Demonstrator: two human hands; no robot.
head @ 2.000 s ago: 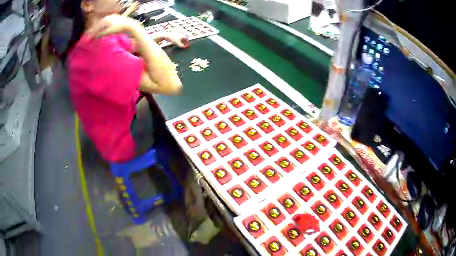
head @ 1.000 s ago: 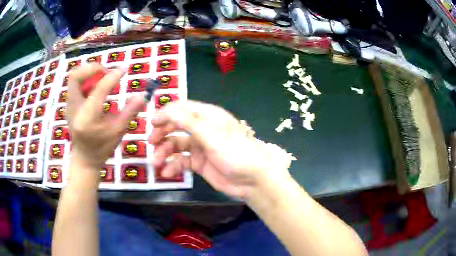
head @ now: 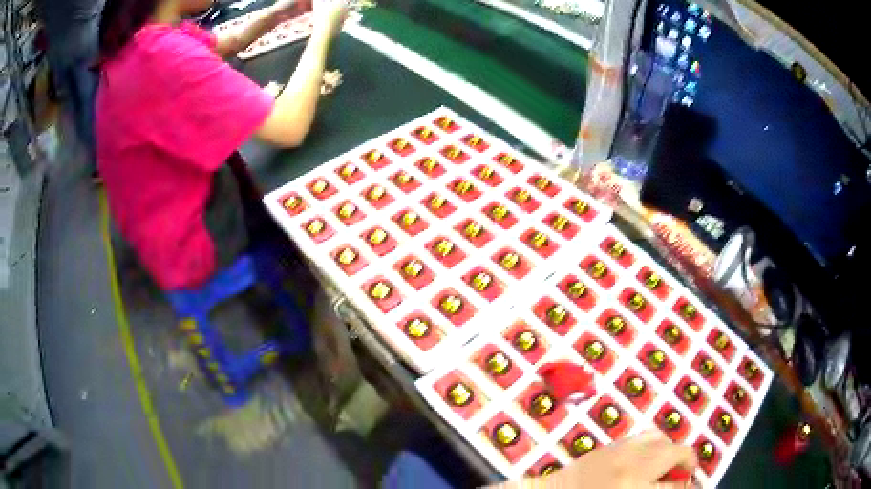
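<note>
Two white foam trays, a farther one (head: 365,260) and a nearer one (head: 441,371), lie side by side with red square modules in their cells. Each module has a black ring and gold centre. A plain red bundle (head: 567,380) lies over cells of the nearer tray. One bare hand, which looks like my left hand (head: 642,463), is cut off by the bottom edge. It reaches over the nearer tray's lower right part, with red at its fingertips. Whether it grips that red piece cannot be told. My right hand is not in view.
A person in a pink top (head: 181,124) sits on a blue stool (head: 224,325) at the left, working at another tray (head: 277,36). A loose red module (head: 791,445) lies at the lower right. Monitor (head: 754,124), post (head: 604,91) and white-grey handheld units (head: 733,258) line the right.
A second ago both my hands were over the tray; now one shows, at the bottom edge. The view has swung back left. The seated person's arms have moved forward compared with two seconds ago.
</note>
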